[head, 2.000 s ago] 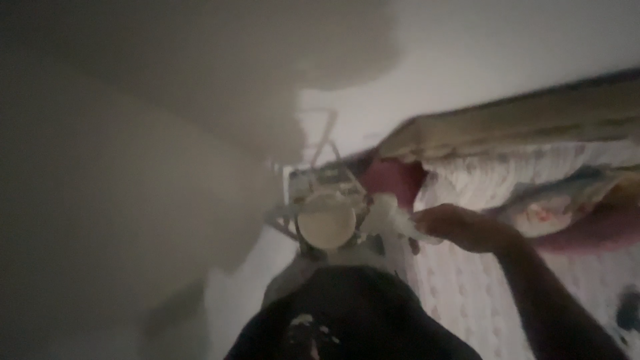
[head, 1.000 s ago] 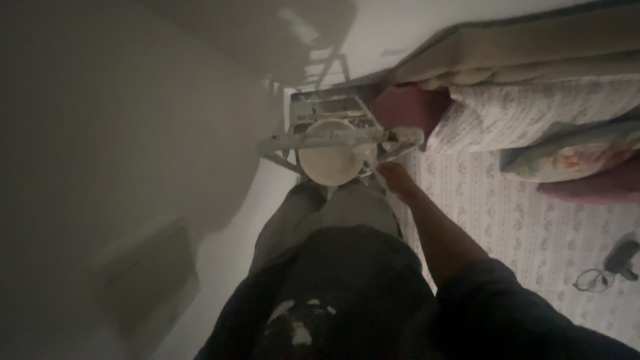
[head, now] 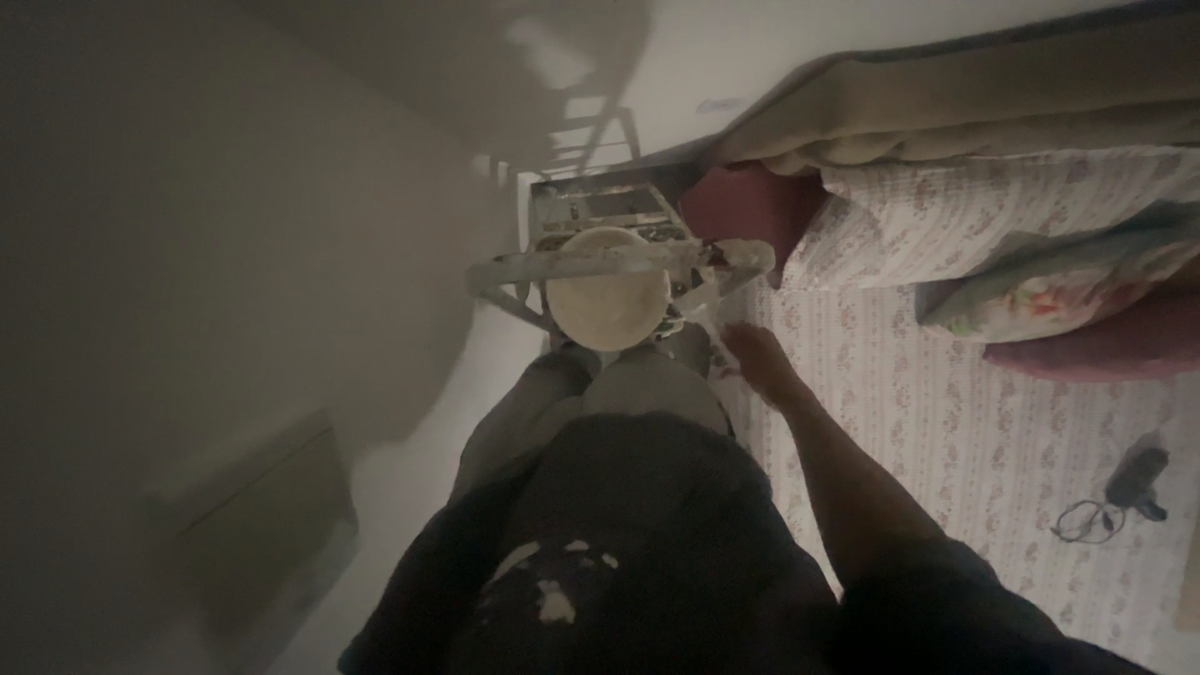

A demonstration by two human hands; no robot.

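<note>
My right hand [head: 757, 364] is closed around a pale, whitish object [head: 720, 345] just right of a stepladder. Dim light and blur hide what the object is. The paint-spattered top rail [head: 506, 270] of the stepladder spans the view in front of my legs. Below the rail sits a round, pale bucket [head: 607, 314], its top face cream-coloured; whether that is a lid or its contents cannot be told. My left hand is out of sight, with only the dark sleeve on that side showing.
A bed with a patterned sheet [head: 872, 394] lies at right, bearing pillows [head: 1041, 305] and a dark device with a cord [head: 1136, 476]. Red fabric [head: 750, 211] hangs by the ladder. A wall [head: 234, 234] rises at left, above a blurred boxy object [head: 272, 534].
My right hand has come down and in toward my body, beside the ladder, from farther out over the bed's edge. The view has shifted.
</note>
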